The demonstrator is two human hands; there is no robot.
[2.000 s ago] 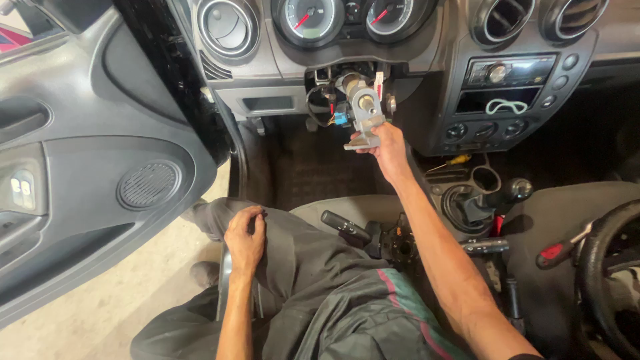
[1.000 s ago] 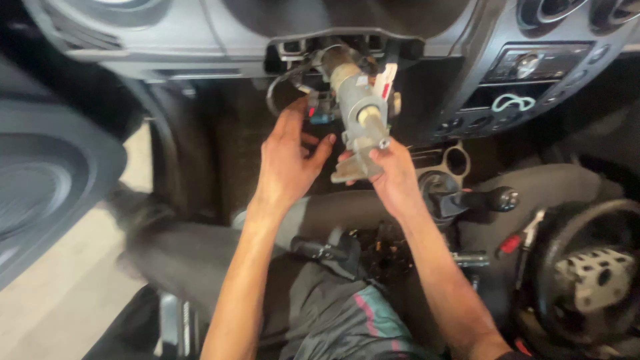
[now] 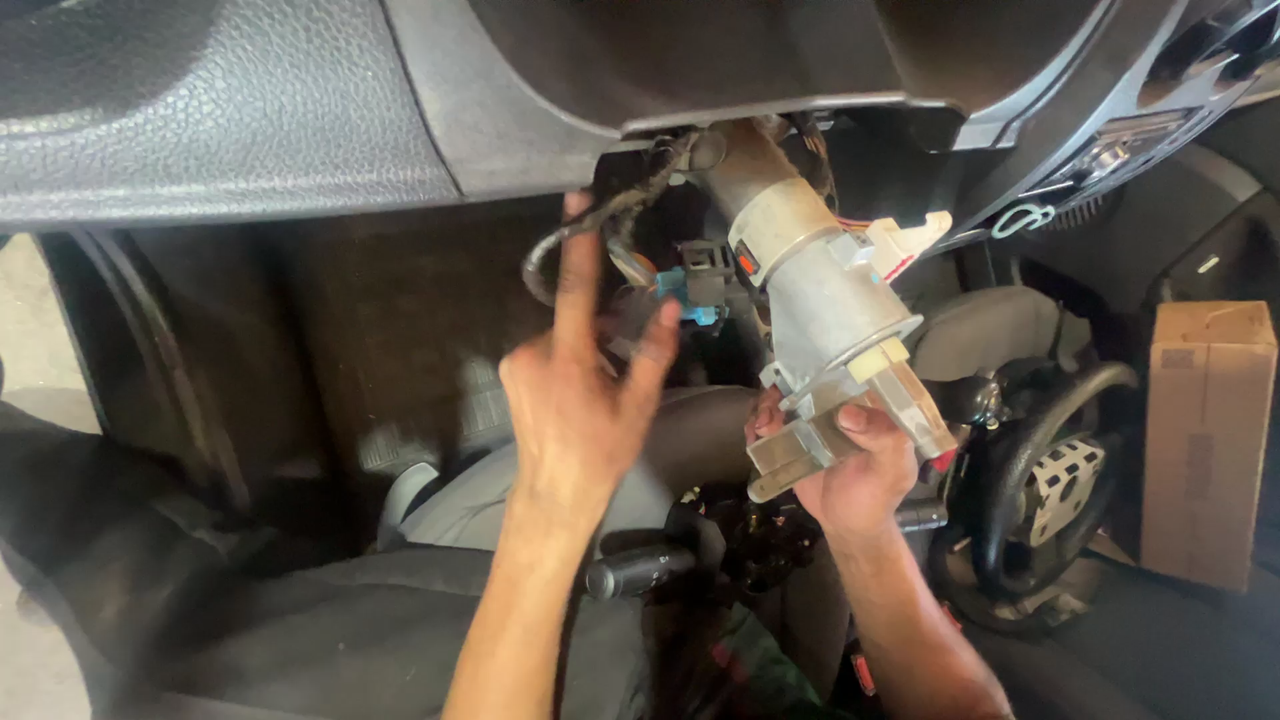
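A metal steering column housing (image 3: 835, 290) juts out from under the dashboard, with a cream plastic piece and a metal shaft at its near end. My right hand (image 3: 865, 470) grips a metal bracket (image 3: 805, 455) at the lower end of the column. My left hand (image 3: 585, 390), slightly blurred, is raised with its fingers spread, left of the column. Its index finger is by a dark wiring harness (image 3: 610, 210); contact cannot be told. A blue electrical connector (image 3: 690, 295) hangs just beyond its thumb. A white plastic clip (image 3: 915, 245) stands out from the column's right side.
The dashboard's lower edge (image 3: 530, 185) runs above my hands. A detached steering wheel (image 3: 1010, 480) and a cardboard box (image 3: 1200, 450) are on the right. A stalk switch (image 3: 640, 572) lies near my lap. Pedals (image 3: 385, 447) show in the dark footwell.
My left hand has risen from my thigh to beside the column; its fingers have since spread. My right hand has stayed at the column's lower end. The view has moved closer to the dashboard.
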